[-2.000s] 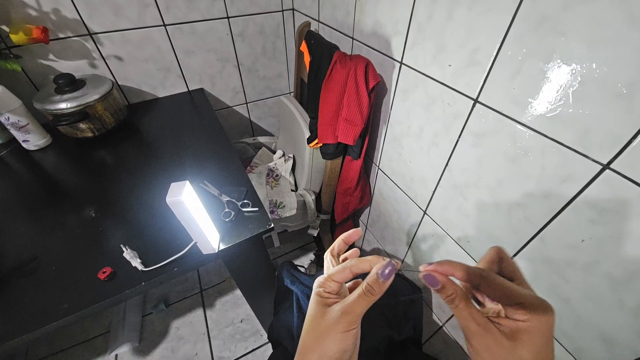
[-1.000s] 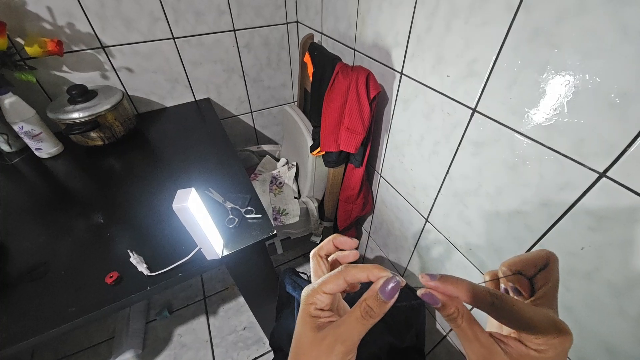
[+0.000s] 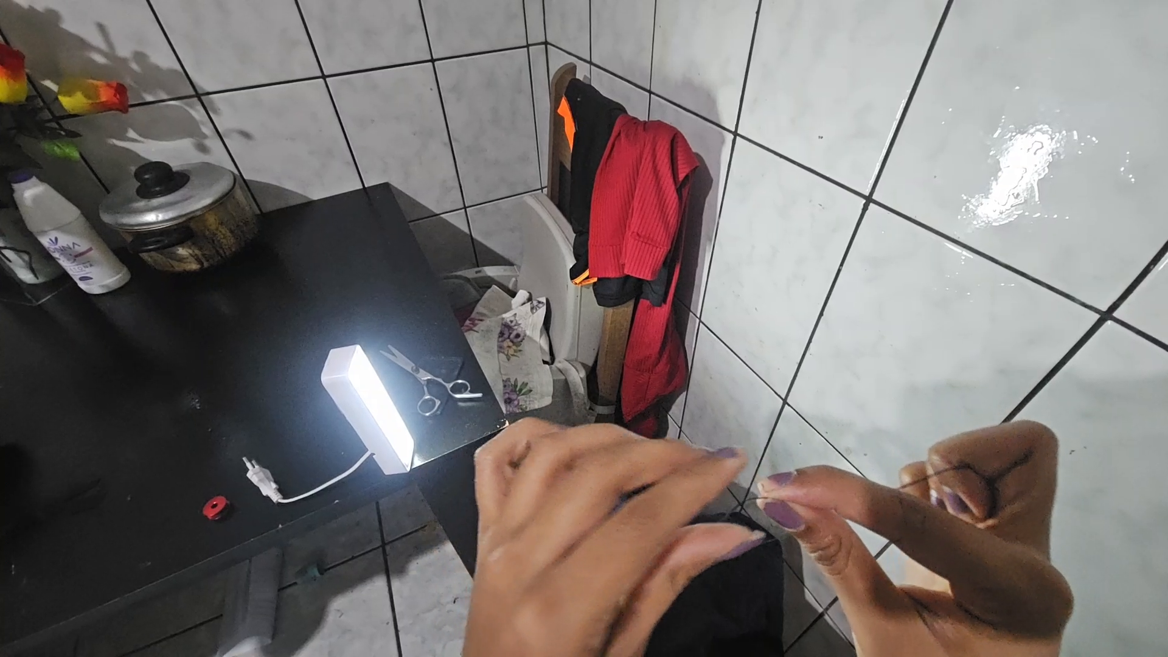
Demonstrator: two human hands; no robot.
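Observation:
My left hand (image 3: 598,534) is raised at the lower middle, its thumb and index finger apart, with nothing visible between their tips. Just right of it, my right hand (image 3: 940,547) pinches a very thin strand or needle between thumb and index finger; its tip is too fine to tell which. A dark thread (image 3: 990,476) runs across the curled fingers of my right hand. On the black table lie open-bladed scissors (image 3: 429,381) beside a lit white lamp (image 3: 370,411). A small red bobbin-like piece (image 3: 215,507) lies near the table's front edge.
The black table (image 3: 301,274) bears a lidded pot (image 3: 187,219), a white bottle (image 3: 71,235) and artificial-looking flowers (image 3: 91,96). The lamp's cord ends in a plug (image 3: 263,479). Red cloth (image 3: 639,196) hangs on a wooden chair in the corner; a tiled wall (image 3: 1004,301) stands at right.
My left hand has turned and its thumb and index finger have parted; a second ago their tips were together close to those of my right hand. My right hand still pinches.

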